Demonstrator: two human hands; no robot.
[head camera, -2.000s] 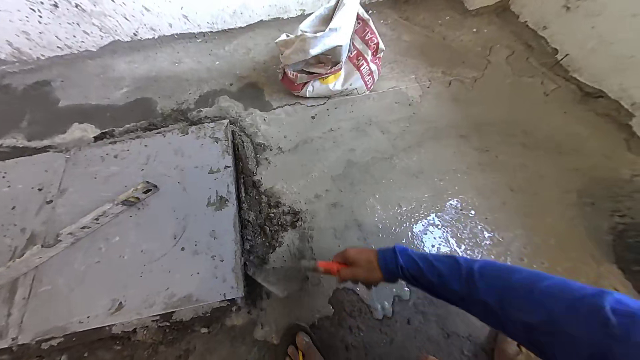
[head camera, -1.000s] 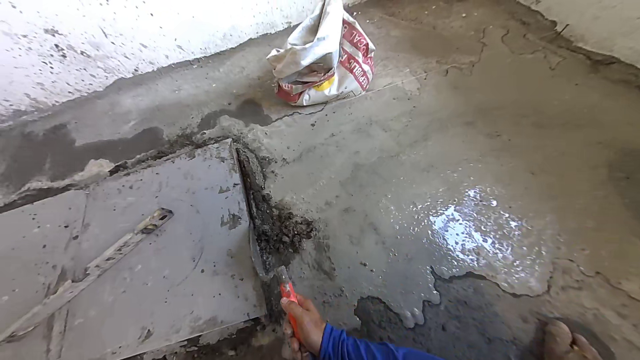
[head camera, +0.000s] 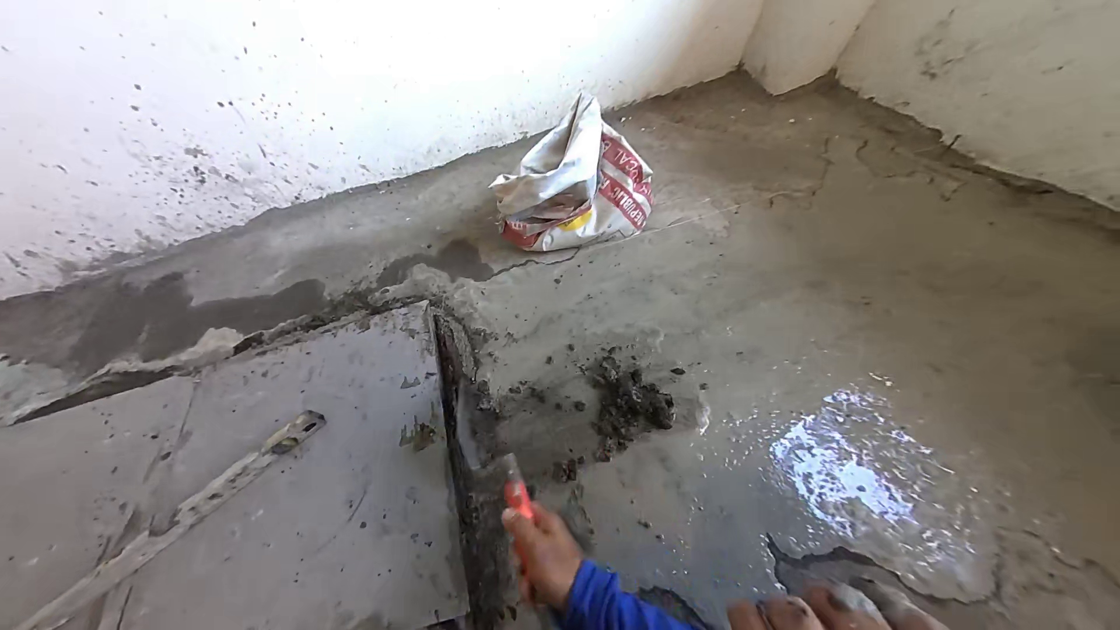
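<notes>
In the head view, my right hand (head camera: 547, 556), in a blue sleeve, is closed around the red handle of a trowel (head camera: 518, 494). The trowel's metal blade lies along a gap beside the right edge of a large grey tile (head camera: 350, 490); wet material partly hides it. A dark, crumbly heap of mortar or debris (head camera: 632, 404) sits on the wet concrete floor (head camera: 744, 324), right of the blade. My left hand is not seen.
A long, mortar-smeared straight tool, seemingly a level (head camera: 214, 494), lies across the tiles. A crumpled white and red sack (head camera: 582, 188) stands near the spattered wall (head camera: 289, 96). Digits, seemingly toes (head camera: 831, 608), show at the bottom edge. Water glistens on the floor at right.
The dark crumbly material lay against the tile edge and is now in a heap farther right. My right hand still holds the trowel, its blade now in the gap. The view has shifted.
</notes>
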